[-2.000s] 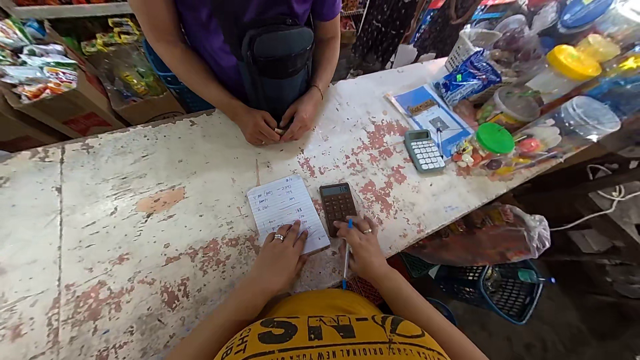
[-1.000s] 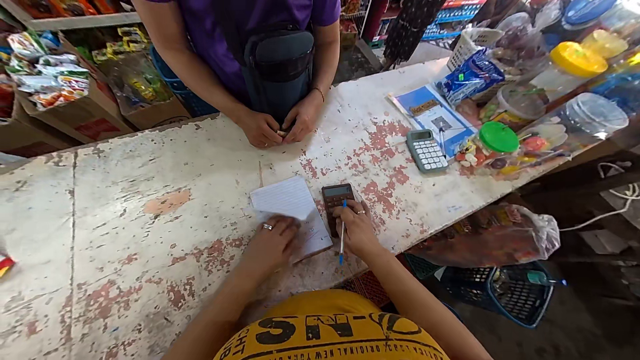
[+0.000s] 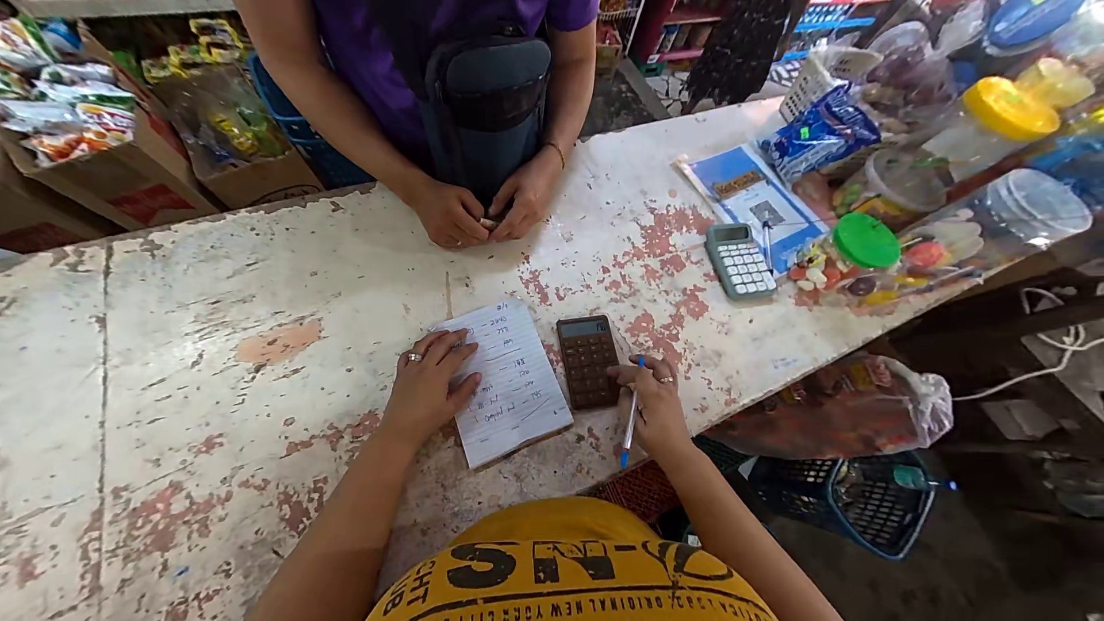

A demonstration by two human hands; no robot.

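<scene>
My left hand (image 3: 431, 384) lies flat, fingers spread, over the left side of a lined notepad (image 3: 509, 392) that bears handwriting. Just right of the pad is a brown calculator (image 3: 588, 362) with figures on its display. My right hand (image 3: 653, 401) is at the calculator's lower right, one finger reaching its keys, and holds a blue-and-white ballpoint pen (image 3: 632, 418) pointing down toward the counter's near edge. A grey-green calculator (image 3: 742, 263) with white keys rests farther right, beside a pen lying on a blue-and-white booklet (image 3: 755, 198).
Across the white, peeling counter (image 3: 216, 362) a person in purple stands with clasped hands (image 3: 483, 211) on its far edge. Plastic jars, one with a green lid (image 3: 866, 241), crowd the right end. A blue basket (image 3: 880, 504) is below at right; cartons of packets (image 3: 121, 164) are at far left.
The notepad page has changed: the one lifting or blurred under my left hand a second ago is now flat, with different writing. My right hand has shifted slightly to the calculator's lower right.
</scene>
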